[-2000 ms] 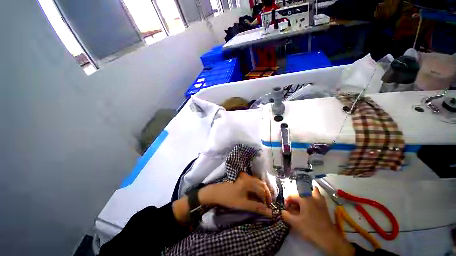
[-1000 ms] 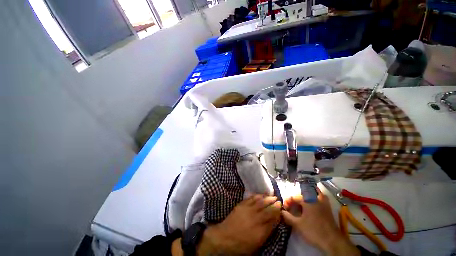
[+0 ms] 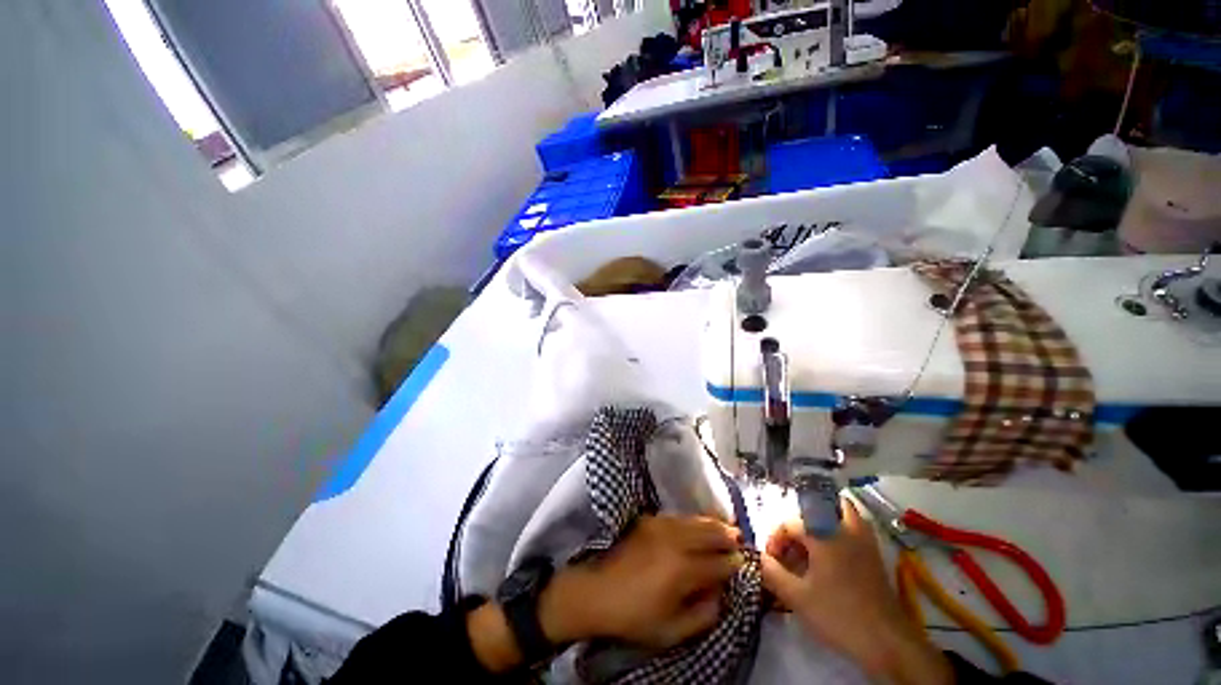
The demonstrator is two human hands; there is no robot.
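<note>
The checked shell fabric (image 3: 619, 468) runs in a narrow strip over the pale lining (image 3: 542, 498) and passes under my left hand. My left hand (image 3: 670, 575) pinches the checked cloth at its edge, just in front of the needle area. My right hand (image 3: 830, 575) is right beside it, with its fingertips at the same edge; they are partly hidden and I cannot tell how firmly they grip. The dark binding tape (image 3: 730, 488) leads along the lining to the lit presser foot (image 3: 774, 471) of the sewing machine (image 3: 844, 335).
Scissors with red and orange handles (image 3: 998, 569) lie right of my right hand. A plaid scrap (image 3: 1024, 375) drapes over the machine head. A white wall (image 3: 268, 348) stands left. Blue crates (image 3: 576, 201) and another machine (image 3: 790, 51) are behind the raised table rim.
My left hand has lifted and shifted slightly off the cloth's middle, and the checked strip is narrower and more bunched. My right hand stays near the needle. The camera view has shifted slightly.
</note>
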